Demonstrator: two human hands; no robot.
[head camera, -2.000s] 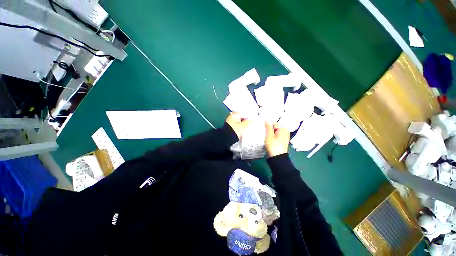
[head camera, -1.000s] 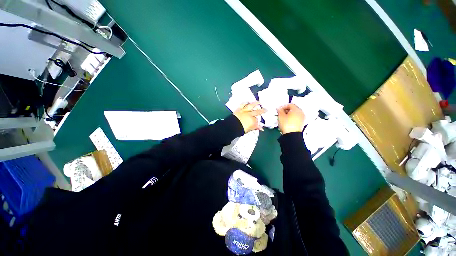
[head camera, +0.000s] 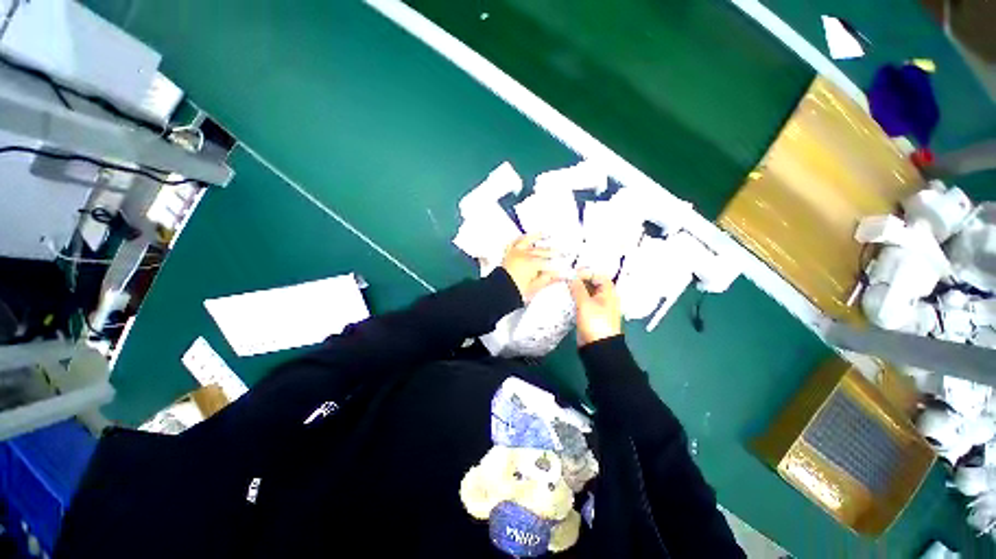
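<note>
Several white plastic units lie in a group on the green bench, beside the belt's pale rail. A curled white label sheet with rows of small marks is at my hands, close to my body. My left hand lies over the near edge of the units, above the sheet, fingers bent. My right hand is just right of it, thumb and fingertips pinched together at the sheet's upper right edge. Whether the fingertips hold the sheet or a small label is too blurred to tell.
A shallow brown box with grey parts stands at the right. White units are heaped beyond it, near flattened cardboard. A blank white card lies at the left. A grey metal bar crosses the right side.
The view has shifted and turned slightly. My right hand has moved from the units back toward the sheet, closer to my left hand.
</note>
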